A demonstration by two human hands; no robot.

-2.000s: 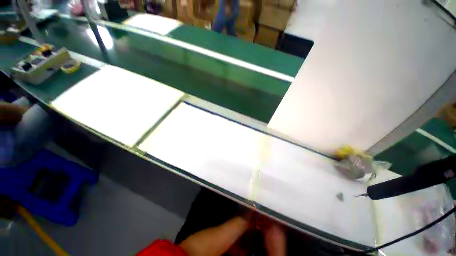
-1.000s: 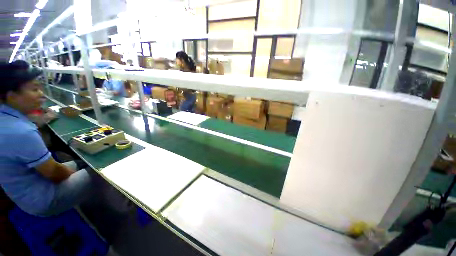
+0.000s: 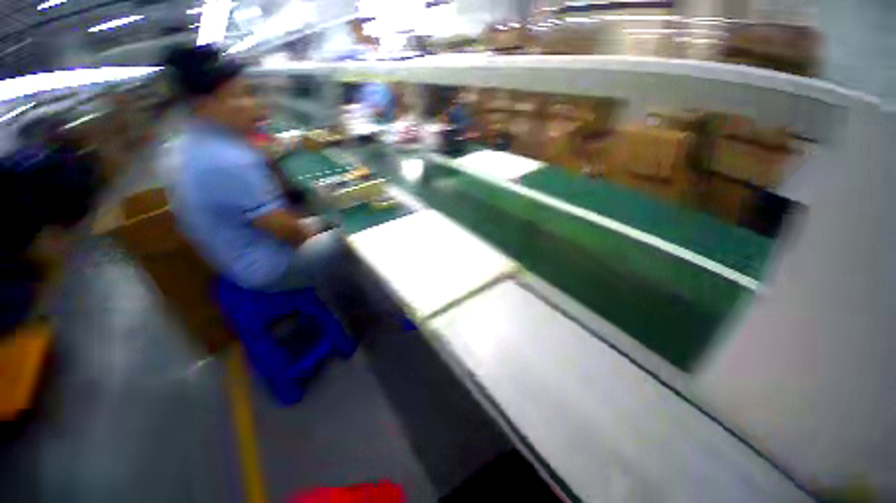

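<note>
Neither of my hands is in the picture. Only a bit of red (image 3: pixel 352 492), which looks like my clothing, shows at the bottom edge. The workbench top (image 3: pixel 570 388) lies in front of me, with white sheets and a dark edge. A second white sheet (image 3: pixel 432 257) lies further along it. The frame is blurred by motion. The electric screwdriver is out of view.
A worker in a light blue shirt (image 3: pixel 221 192) sits on a blue stool (image 3: pixel 285 334) at left, by a brown carton (image 3: pixel 172 260). A pale parts tray (image 3: pixel 356 193) is on the bench. The green conveyor (image 3: pixel 589 265) runs behind. A white panel (image 3: pixel 815 344) stands at right.
The view has swung left, so the seated worker and stool now appear nearer the middle. The screwdriver has left the picture. My hands, seen two seconds ago below the bench edge, are out of view.
</note>
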